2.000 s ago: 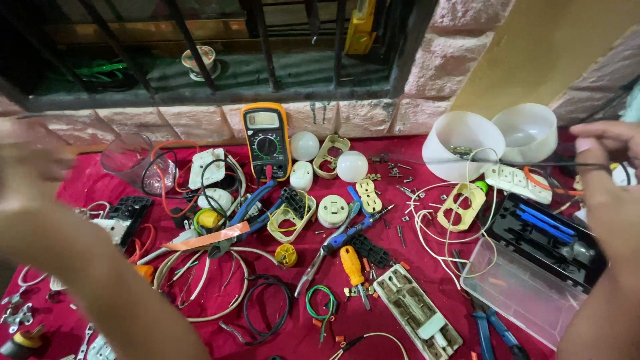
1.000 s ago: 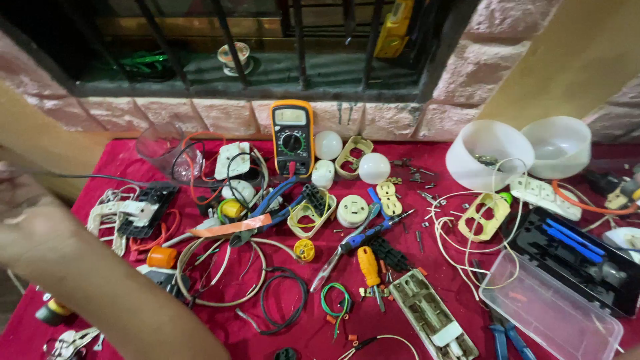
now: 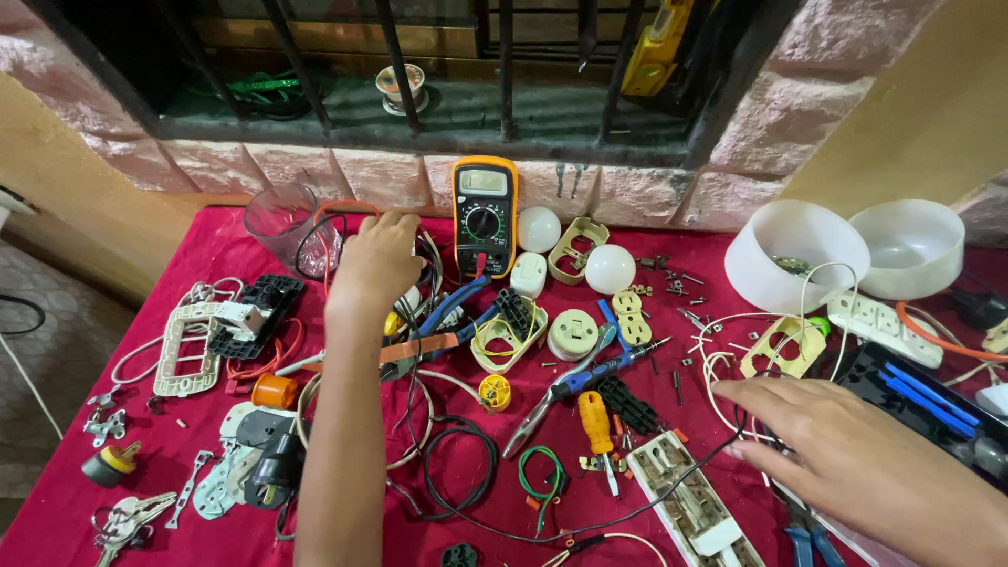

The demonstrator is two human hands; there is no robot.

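My left hand (image 3: 376, 264) reaches over the cable pile left of the orange-framed multimeter (image 3: 484, 216); its fingers are at a white part and dark wires, mostly hidden under the hand. A thin black wire (image 3: 551, 540) runs from the pile across the cloth to my right hand (image 3: 803, 441), which has it between thumb and fingers near the white wire loops (image 3: 713, 346). Between the hands lie a yellow-handled screwdriver (image 3: 595, 425), a blue-and-black screwdriver (image 3: 602, 370), a round cream socket (image 3: 573, 336) and an opened white power strip (image 3: 693, 504).
Two white bowls (image 3: 797, 252) stand at the back right by a white outlet strip (image 3: 886, 327). A glass (image 3: 287, 228) holds clear material at the back left. Keys (image 3: 130, 524) and plug parts lie front left. Behind the red cloth are a stone wall and black window bars (image 3: 505, 71).
My left hand has moved from the left side to the cable pile beside the multimeter. My right hand, out of view a second ago, is back at the right with the black wire.
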